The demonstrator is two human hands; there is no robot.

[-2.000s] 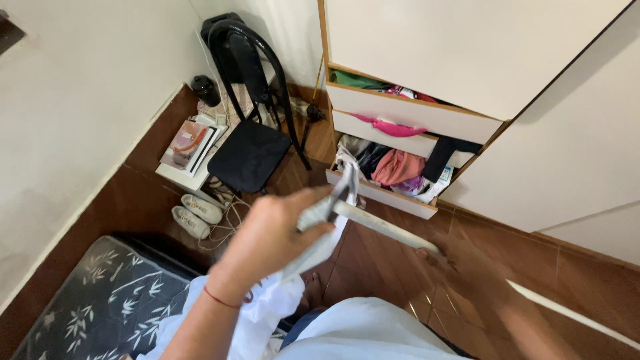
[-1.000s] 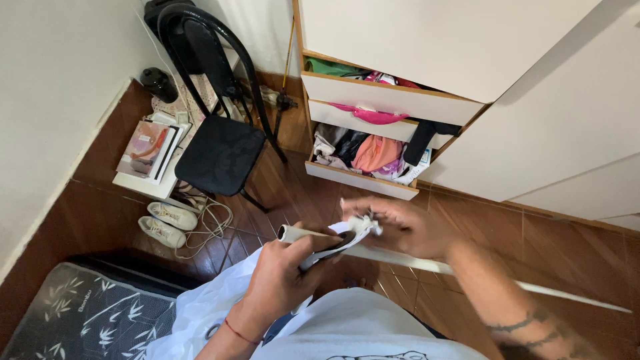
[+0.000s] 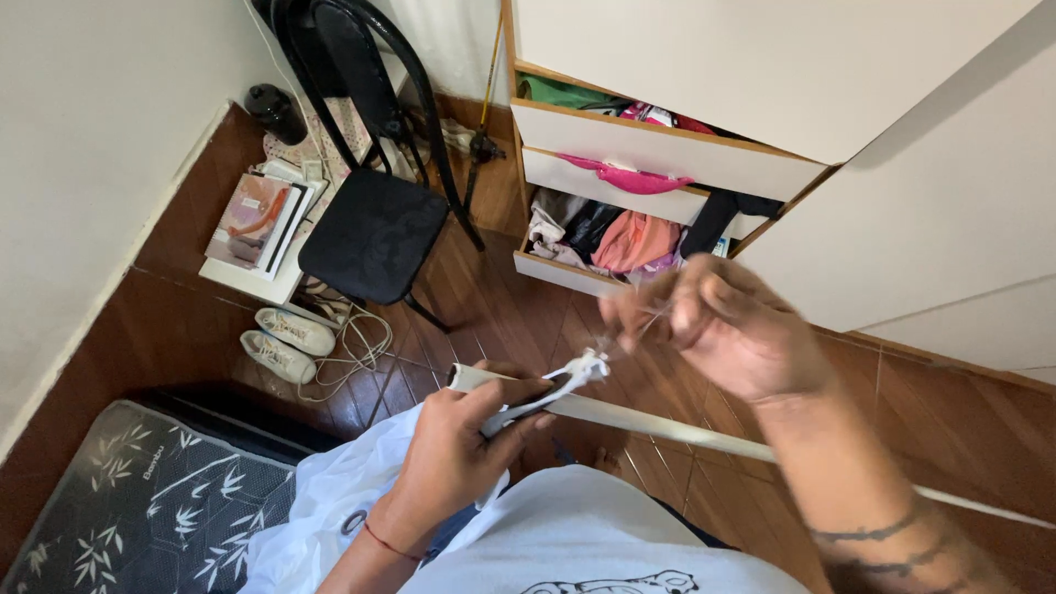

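Observation:
My left hand [image 3: 474,433] grips the near end of a long white pole [image 3: 660,425] together with a strip of white fabric edge [image 3: 544,396], bunched at its tip. The pole runs off to the right, passing behind my right forearm. Above and to the right of the fabric tip, my right hand [image 3: 726,326] has its fingers drawn together, blurred, with thin clear strands by the fingertips. White curtain-like cloth with a metal eyelet [image 3: 355,521] hangs below my left hand, over my lap and the mattress edge.
A black chair [image 3: 371,235] stands beside a low white shelf [image 3: 247,279] with books. White shoes [image 3: 280,355] and a cable lie on the tiled floor. Open drawers [image 3: 569,272] full of clothes jut from a white wardrobe [image 3: 701,66]. A dark patterned mattress [image 3: 157,495] lies at lower left.
My right hand was beside the fabric tip one second ago and has since moved up and away from it. My left hand keeps hold of the pole and fabric.

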